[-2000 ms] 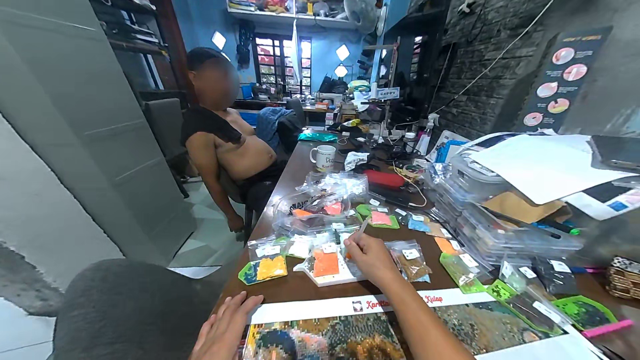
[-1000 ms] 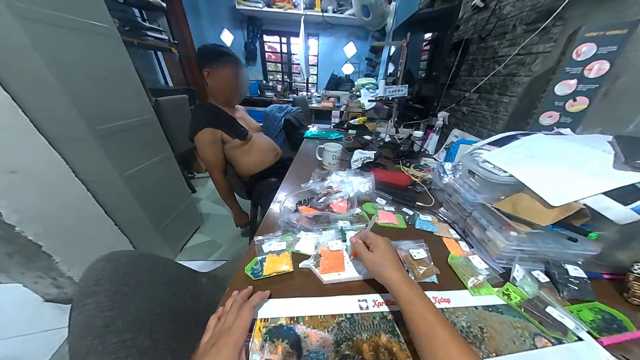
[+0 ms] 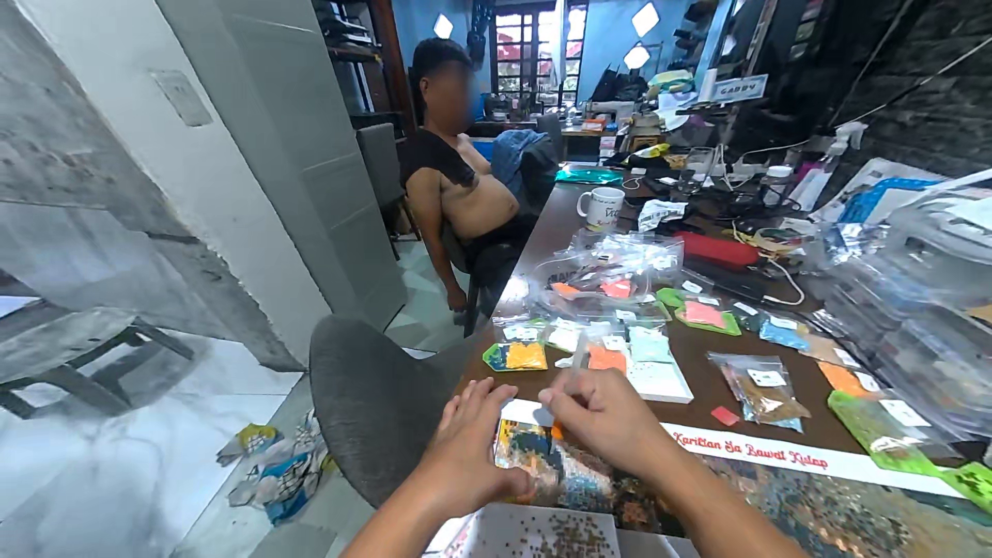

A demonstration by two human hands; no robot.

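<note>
My right hand [image 3: 608,415] grips a slim pen-like tool [image 3: 577,360], its lower end over the top left of a diamond painting canvas [image 3: 589,480]. My left hand [image 3: 473,449] rests with spread fingers on the canvas's left edge and holds nothing. Just beyond the hands lie a white tray [image 3: 663,384], a bag of orange beads [image 3: 607,359] and a green tray with a bag of yellow beads [image 3: 525,356]. A bag of brown beads [image 3: 767,394] lies to the right. Nearest me, a white surface [image 3: 542,535] bears scattered dark beads.
A person sits at the table's left side, beyond a grey chair [image 3: 380,418]. Farther along the table are clear plastic bags [image 3: 597,271], a white mug [image 3: 603,208] and a red case [image 3: 714,250]. Stacked clear plastic boxes [image 3: 914,310] stand at the right. Crumpled cloth [image 3: 283,469] lies on the floor.
My right hand has moved from beside the orange bead bag toward me, over the canvas's top left part. The view has swung to the left and down.
</note>
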